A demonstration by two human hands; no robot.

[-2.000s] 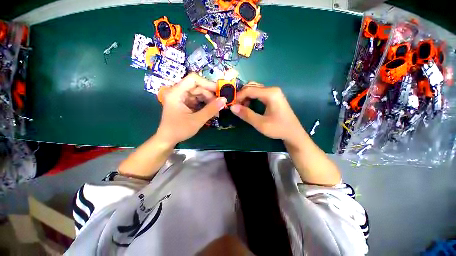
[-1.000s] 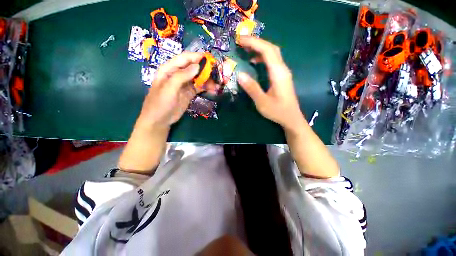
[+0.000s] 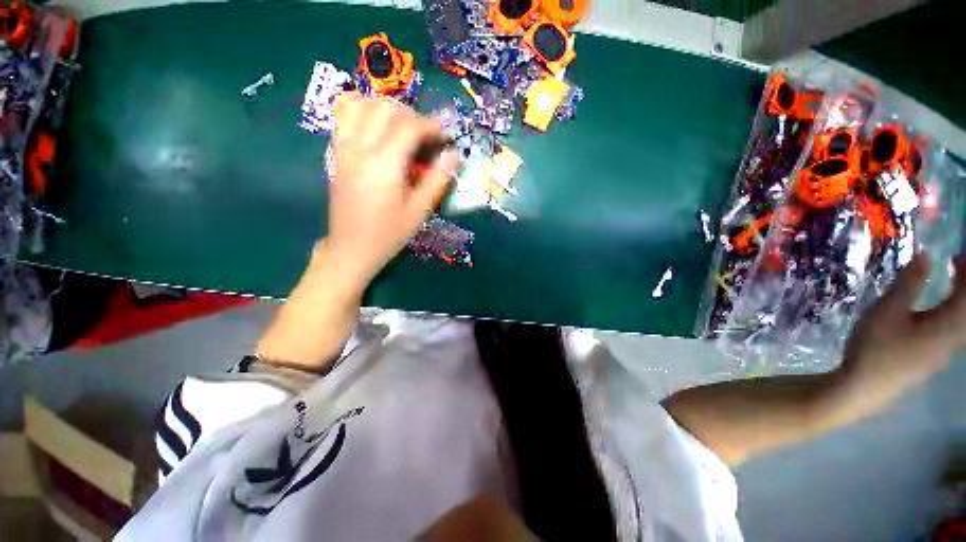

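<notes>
My left hand point(image 3: 376, 175) is over the left of the working pile, fingers curled. A blurred dark reddish part point(image 3: 427, 159) shows between thumb and fingers; most of it is hidden. A yellow-orange square piece point(image 3: 503, 172) lies just right of the hand. A darker module point(image 3: 443, 241) lies below it. My right hand point(image 3: 916, 323) is blurred, open and empty, at the right edge by the lower end of the clear bag. Behind the left hand are an orange housing point(image 3: 383, 64) with a black oval and a pale circuit board point(image 3: 321, 97).
More orange housings point(image 3: 551, 44) and boards are piled at the far centre. A filled clear bag point(image 3: 784, 228) lies at the right, another point(image 3: 40, 159) at the left. Small whitish pieces lie on the green bench point(image 3: 212, 212). A cardboard box point(image 3: 79, 455) is on the floor.
My right hand has moved from the centre to the far right, by the bag. My left hand stays near the pile; the bright orange housing it held no longer shows clearly. The view has shifted slightly.
</notes>
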